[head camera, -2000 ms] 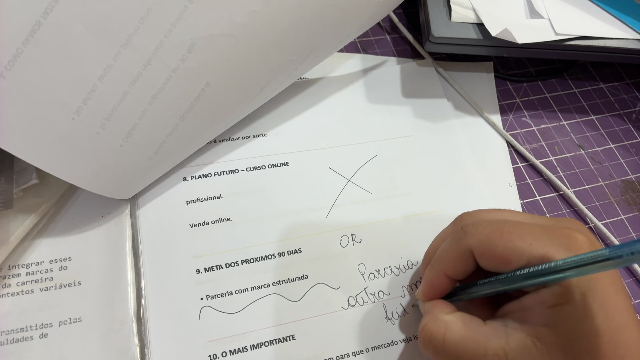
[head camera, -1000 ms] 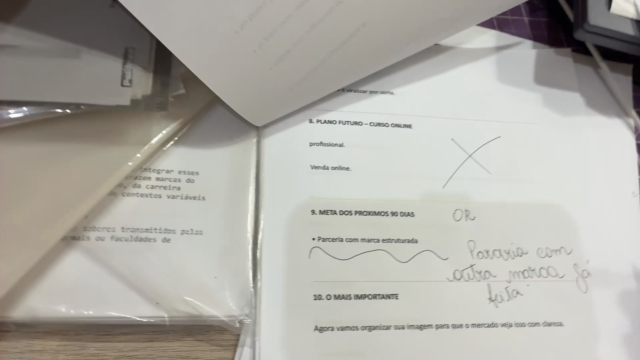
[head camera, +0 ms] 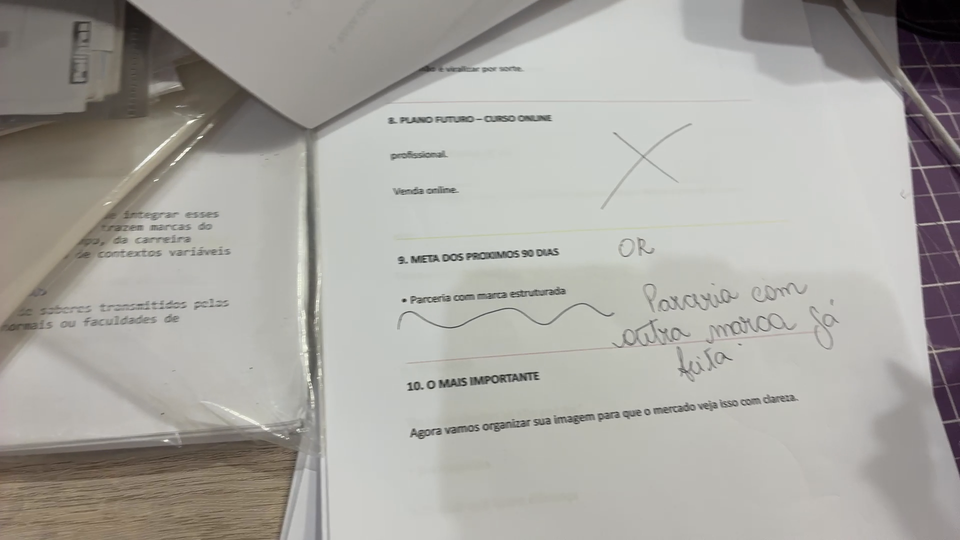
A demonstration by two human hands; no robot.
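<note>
Neither my left hand nor my right hand shows in the head view; a soft shadow falls across the lower part of the page. A printed white sheet (head camera: 600, 465) lies face up, with a large pen-drawn X, a wavy line under one printed line and several handwritten words at the right. Over its top left hangs the corner of another white sheet (head camera: 322, 60), turned up so that it hides part of the print below. No pen is visible.
Printed papers in a clear plastic sleeve (head camera: 172, 390) lie at the left, overlapped by more plastic-covered papers (head camera: 45, 157). A wood-grain tabletop (head camera: 150, 495) shows at the bottom left. A purple cutting mat (head camera: 941, 247) with a white cable (head camera: 892, 71) is at the right.
My right hand, writing with a blue pen two seconds ago, has left the view. The handwriting is longer than in that frame. The view has shifted.
</note>
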